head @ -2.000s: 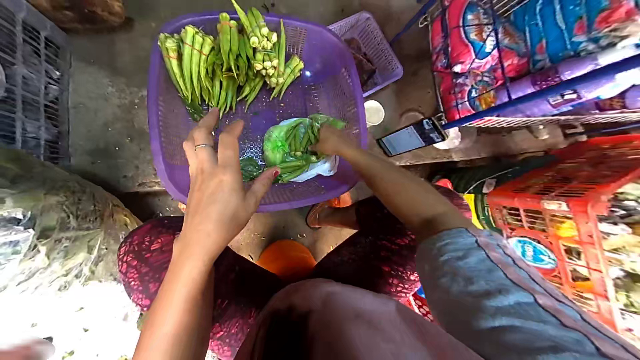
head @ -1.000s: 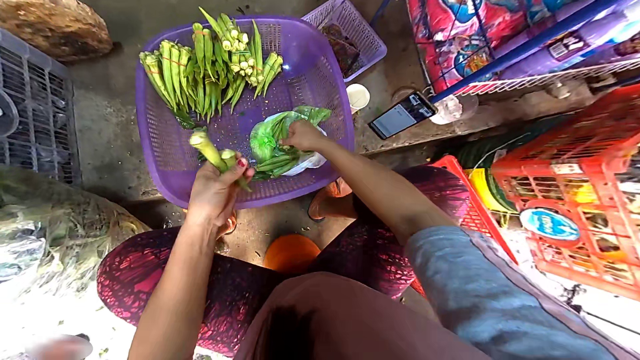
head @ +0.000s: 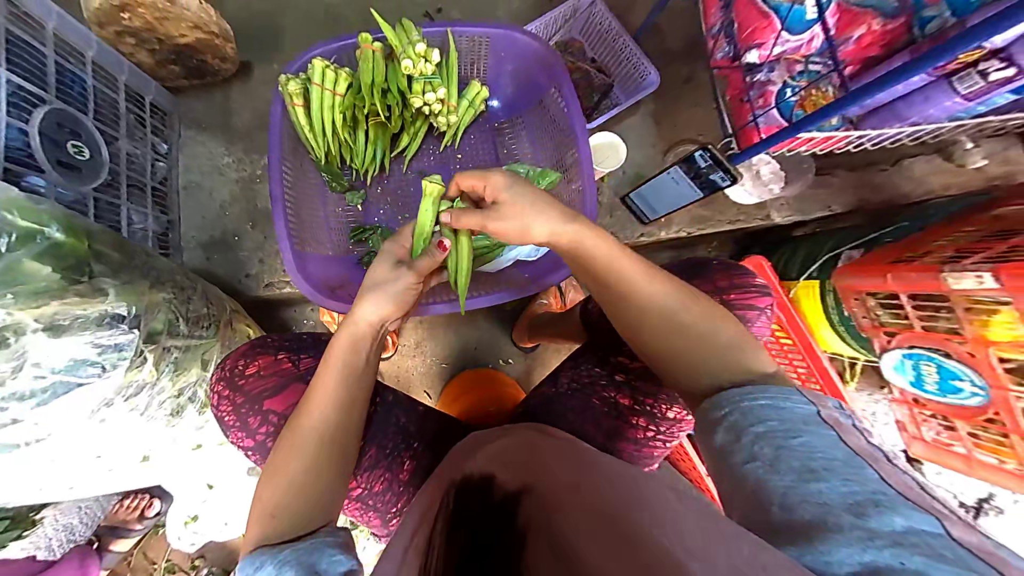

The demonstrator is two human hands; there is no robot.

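Over the near part of a purple plastic basket [head: 290, 232], my left hand [head: 400, 272] holds several green okra pods [head: 429, 212] upright between thumb and fingers. My right hand [head: 508, 206] pinches more okra [head: 462, 256] at the stem end, close beside those pods. Banded okra bundles [head: 324, 104] lie along the far left side of the basket, stem ends mostly up. Beneath my right hand, a green and white plastic bag [head: 512, 254] with green pods is partly hidden. Dark green leaves [head: 370, 237] lie near my left fingers.
A small lilac basket [head: 632, 72], a white cup [head: 608, 152] and a smartphone [head: 680, 184] are at the right. Red crates [head: 944, 320] stand farther right, with wrapped packs on a rack above. Grey crate [head: 88, 136] and clear plastic bag [head: 104, 336] at left; orange bucket [head: 480, 396] between the knees.
My left hand, with no okra in it two seconds ago, now holds pods. My right hand has left the plastic bag and come over to the okra at my left hand.
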